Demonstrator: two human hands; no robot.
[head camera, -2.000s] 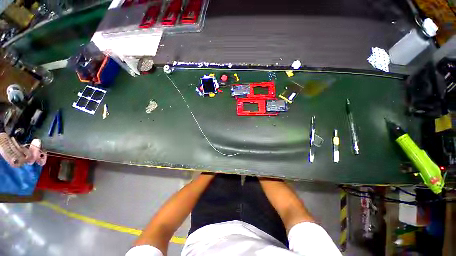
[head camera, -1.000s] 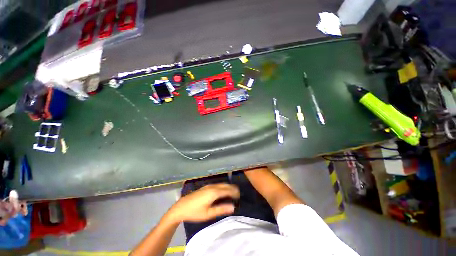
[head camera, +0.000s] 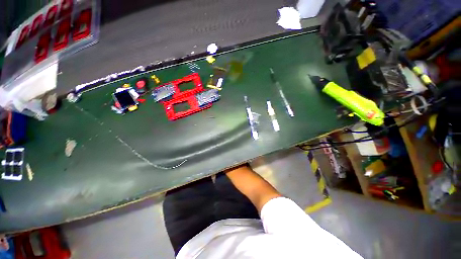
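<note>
Two red plastic housings lie on the green mat, the upper one (head camera: 191, 82) and the lower one (head camera: 171, 112), each with a grey-blue board beside its window. A display module (head camera: 124, 99) with a black face lies left of them among small coloured bits. A thin pale wire (head camera: 144, 161) curves across the mat. Several slim tools lie to the right, including one with a yellow band (head camera: 272, 116). My right forearm reaches to the bench's front edge, but the hand is hidden beneath it. My left hand is out of view.
A lime-green electric screwdriver (head camera: 352, 102) lies at the right, near cables. A clear tray (head camera: 94, 31) of red housings is beyond the bench at the upper left. A white grid frame (head camera: 13, 163) lies at the left. Wooden shelves (head camera: 412, 167) stand at the right.
The view has turned right, so the bench things have shifted left. My left hand, seen over my lap one second ago, has left the picture. My right forearm remains at the bench edge.
</note>
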